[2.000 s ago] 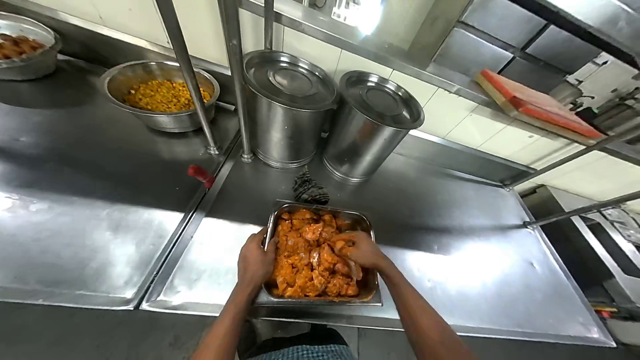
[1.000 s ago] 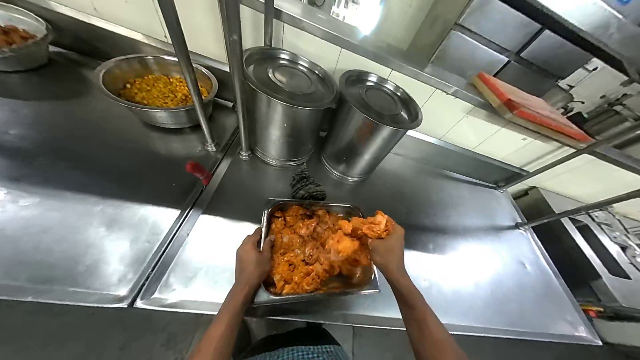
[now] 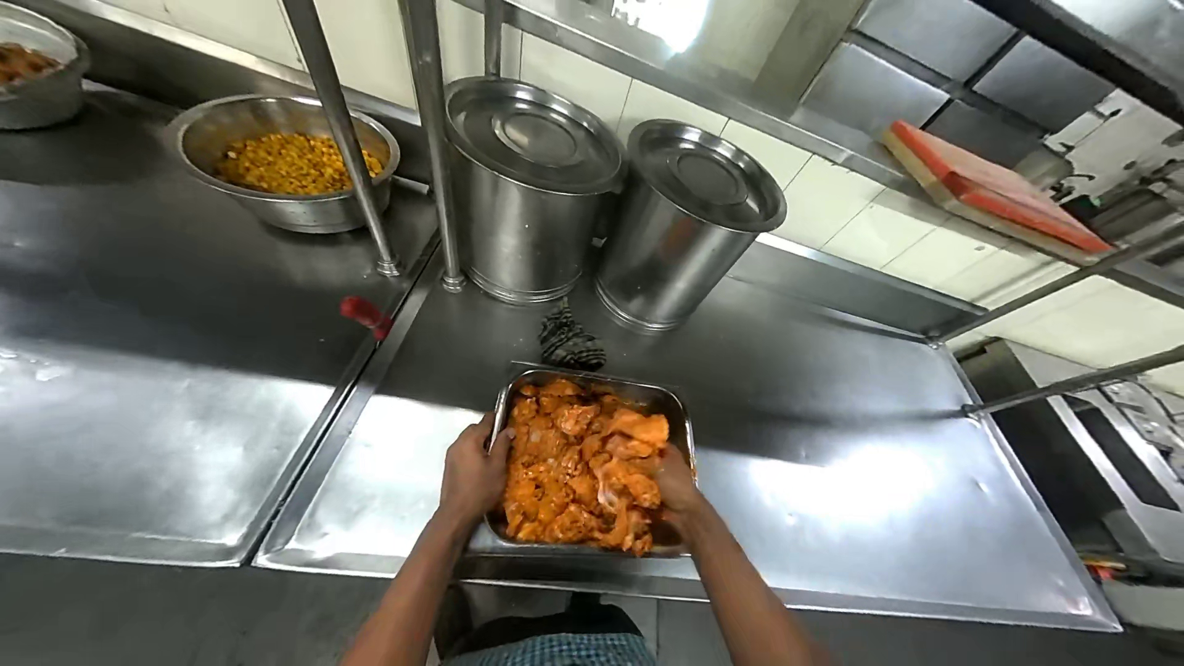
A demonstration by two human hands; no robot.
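Note:
A rectangular stainless steel pan [image 3: 686, 435] stands near the front edge of the steel counter. Orange-marinated meat pieces [image 3: 555, 462], which look like chicken, fill most of it. My left hand [image 3: 474, 470] grips the pan's left rim, thumb on the inside. At the pan's right side my right hand [image 3: 675, 481] holds several of the meat pieces, its fingers largely hidden behind them. Just behind the pan lies a crumpled dark patterned cloth [image 3: 569, 340].
Two lidded steel canisters [image 3: 527, 222] [image 3: 680, 240] stand at the back. Left of the shelf posts [image 3: 430, 139] are a steel bowl of yellow food [image 3: 310, 217], another bowl [image 3: 46, 97] and a red-handled item [image 3: 366, 315]. A red-topped board [image 3: 999, 190] rests on the shelf.
My right hand went from among the meat to a raised clump at the pan's right rim, and is now lower, inside the right side. My left hand stays on the left rim.

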